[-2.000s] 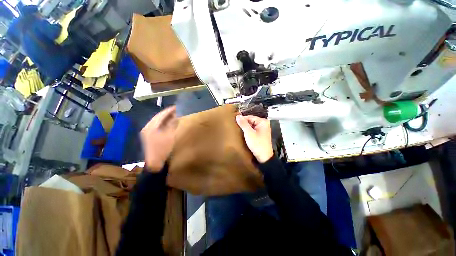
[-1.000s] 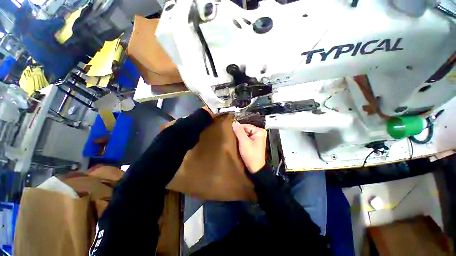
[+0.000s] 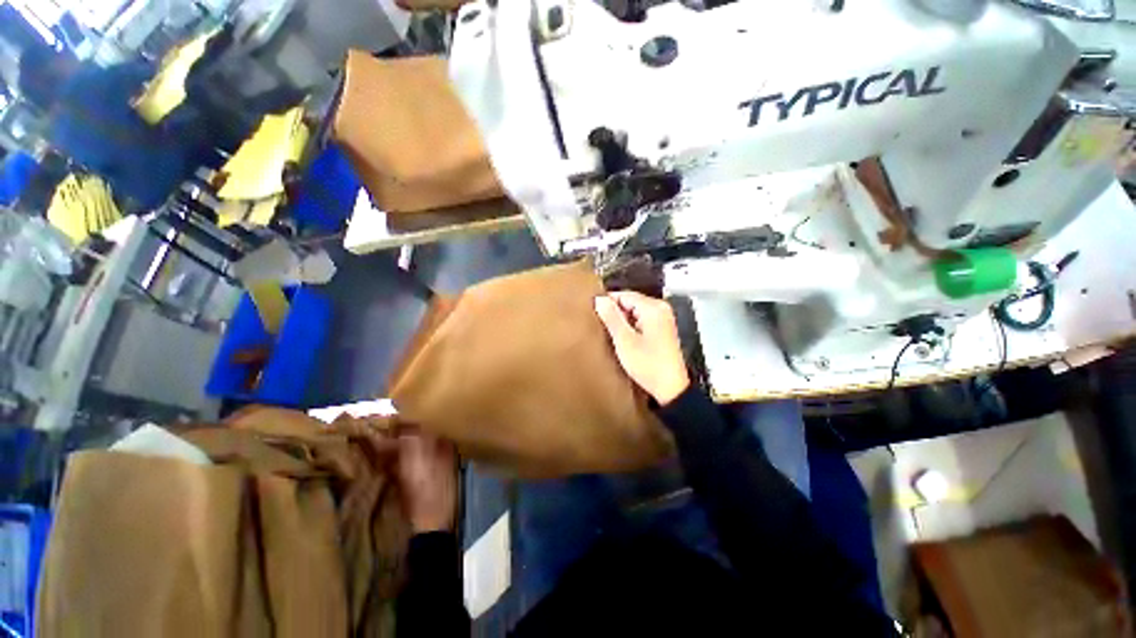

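A brown bag body [image 3: 523, 374] hangs at the left end of the white sewing machine [image 3: 772, 137], its upper right corner at the presser foot and needle area [image 3: 633, 199]. My right hand [image 3: 645, 347] pinches the bag's right edge just below the needle area. My left hand [image 3: 427, 477] is low at the bag's lower left corner, beside the brown heap of stacked work [image 3: 162, 536]. It is blurred and its fingertips are partly lost against the brown material, so its grip cannot be told.
More brown pieces [image 3: 417, 131] lie on a side table behind the machine's left end. A blue bin [image 3: 268, 349] and yellow pieces [image 3: 264, 162] are at the left. A pale box [image 3: 997, 474] with a brown piece is at the lower right. A dark-clothed person is at the upper left.
My left hand has moved from the needle area down to the bag's lower left, by the heap. The bag's left side has spread open. My right hand stays at the edge near the needle.
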